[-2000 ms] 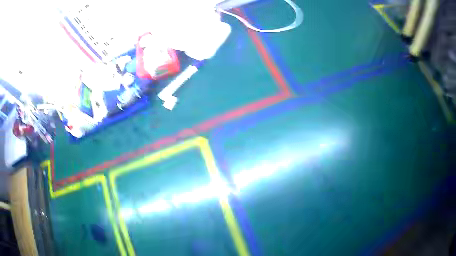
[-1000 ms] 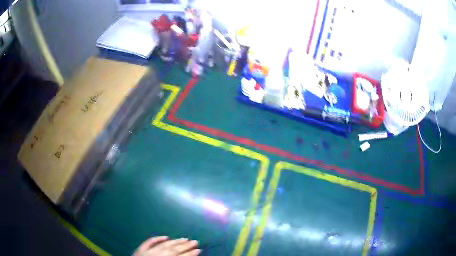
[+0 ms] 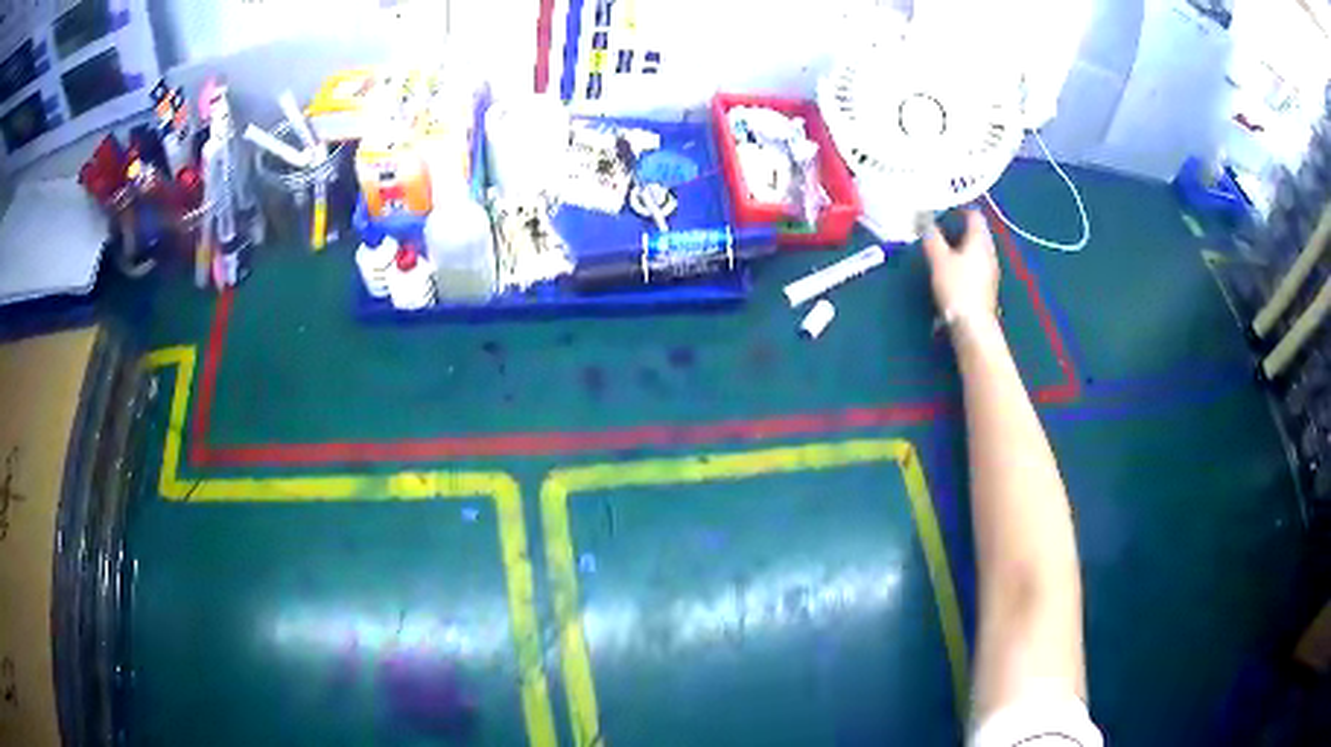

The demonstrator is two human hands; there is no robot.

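My right hand reaches in from the lower right, bare-armed with a white sleeve at the bottom edge. Its fingers are at the base of a small white round fan at the back of the green bench mat. Whether they grip the base or only touch it cannot be told. A white marker or tube lies left of the hand, with a small white cap-like piece just below it. My left hand is out of the picture.
A blue tray of bottles and small items and a red bin stand at the rear. Pens in holders are at rear left. A cardboard-topped stack is at the left edge. The fan's white cable loops right.
The view has swung right and levelled since the last earlier frame. The hand seen then at the bottom edge is gone from there; my right hand is now extended to the fan's base.
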